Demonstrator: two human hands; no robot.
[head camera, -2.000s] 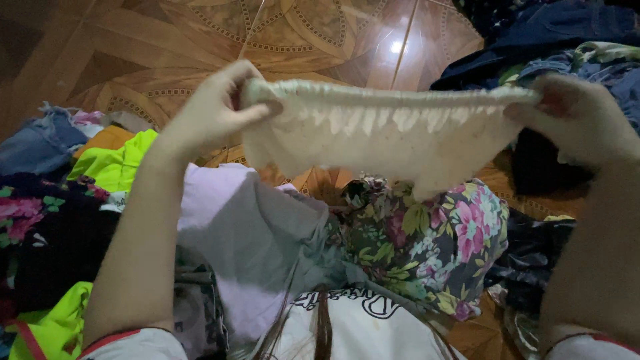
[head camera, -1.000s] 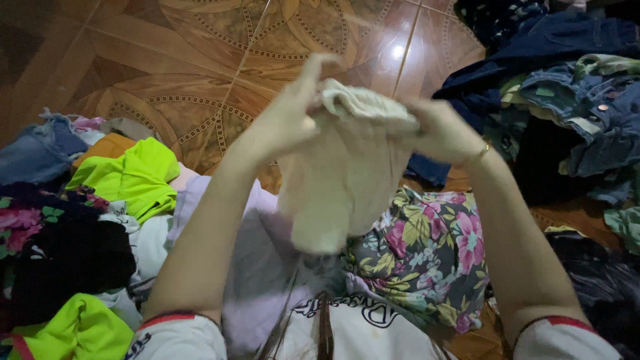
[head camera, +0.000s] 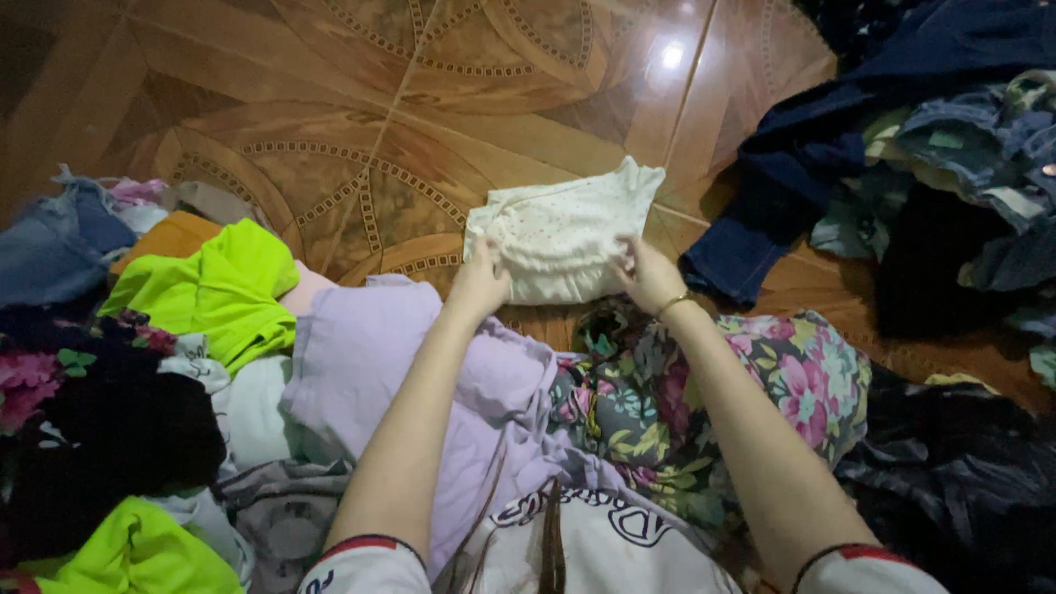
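A small white garment (head camera: 569, 223) with tiny dots and a gathered elastic band lies on the tiled floor in front of me. My left hand (head camera: 483, 276) pinches its near left corner. At its near right corner, my right hand (head camera: 648, 276), with a bangle on the wrist, grips the cloth between thumb and fingers. A lilac cloth (head camera: 363, 346) lies below and left of my left hand. Floral fabric (head camera: 792, 379) covers the area beneath my right forearm.
Neon yellow-green clothes (head camera: 206, 289), a blue denim piece (head camera: 58, 239) and a black floral garment (head camera: 124, 437) are heaped at left. Dark blue jeans (head camera: 792, 165) and more denim (head camera: 965, 132) pile up at right, above a shiny black plastic-like item (head camera: 949, 462). Patterned tile floor (head camera: 289, 107) shows beyond.
The white garment was stretched between my raised hands, then bunched up in the air. Now it lies fairly flat on the floor, with both hands lowered to its near edge.
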